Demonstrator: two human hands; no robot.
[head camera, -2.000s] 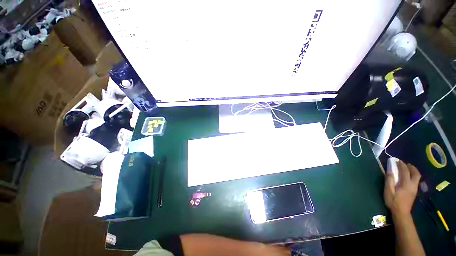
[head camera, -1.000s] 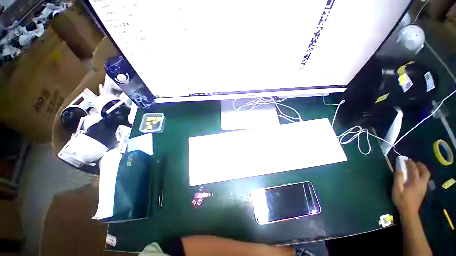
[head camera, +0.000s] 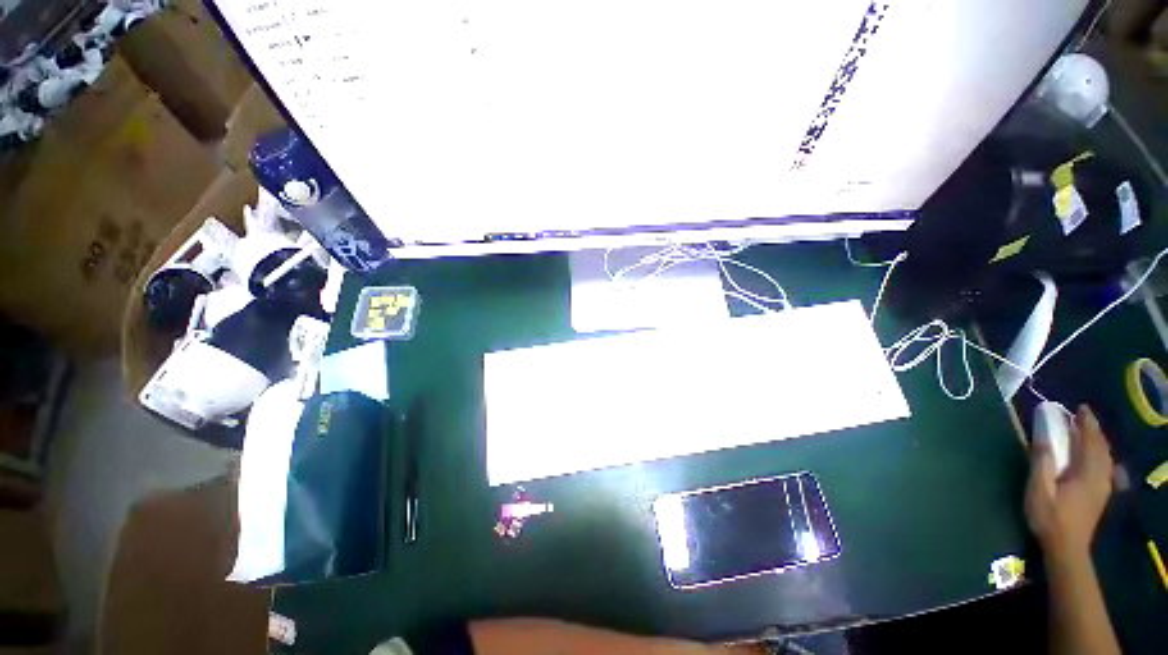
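My right hand rests on a small white mouse at the right, its fingers around it, with a white cable running from the mouse's front. My left forearm lies along the bench's front edge at the bottom; my left hand is not visible. A very large bright monitor with lines of text and a slanted dark pattern fills the top. A long white slab lies below it. A dark smartphone with a light rim lies near the front edge.
On the green bench are a dark green pouch, a thin black stick, a clear box with yellow pieces and a pink-red item. A dark blue cylinder and white devices are left; yellow tape is right.
The view has shifted, so the bench items sit slightly lower and the right-hand items farther right. My right hand is still on the mouse. Less of my left forearm shows.
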